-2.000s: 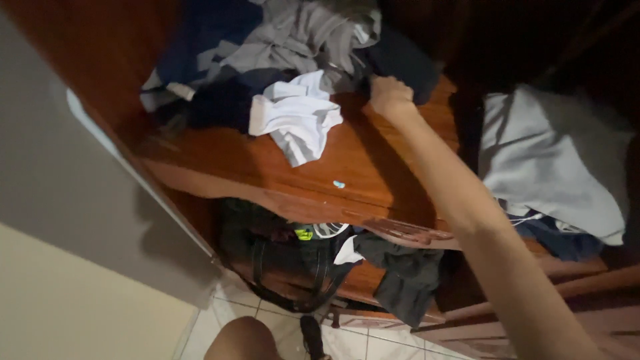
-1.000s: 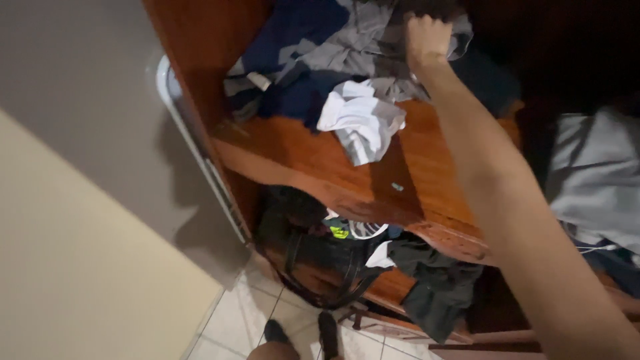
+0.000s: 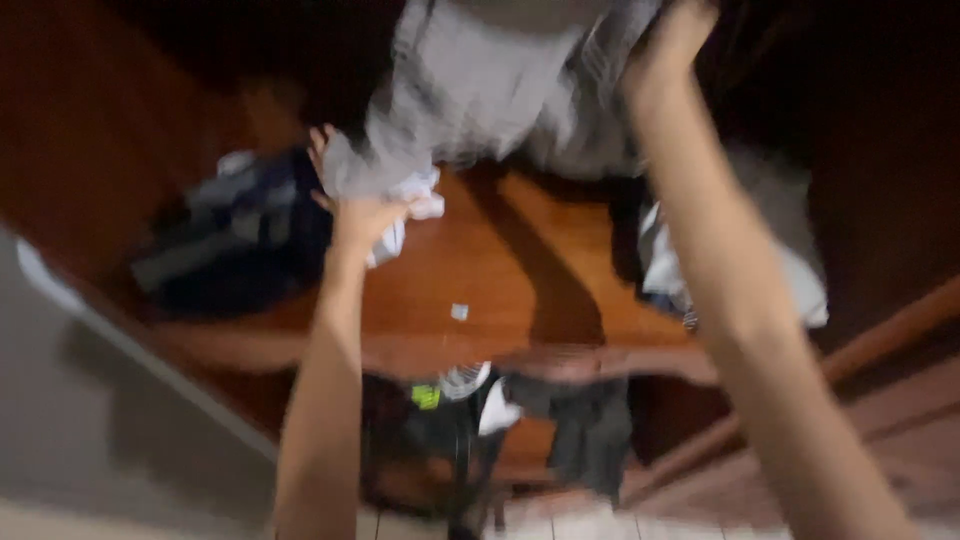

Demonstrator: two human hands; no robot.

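A grey garment is raised above the wooden shelf, blurred by motion. My right hand grips its right side at the top of the view. On the left, my left hand is spread, with the garment's lower corner against its fingers; whether it grips the cloth is unclear. White cloth lies on the shelf beside and partly behind the left hand. Dark blue and grey clothes are heaped to the left of that hand.
Light grey and white clothes lie at the right, partly behind my right forearm. A small pale scrap sits near the shelf's front edge. Dark clothing hangs from the lower compartment, beside a white cloth piece and a bright green item.
My left hand has come into view. The grey garment, earlier lying in the heap on the shelf, is now lifted, with my right hand on it. The view has shifted.
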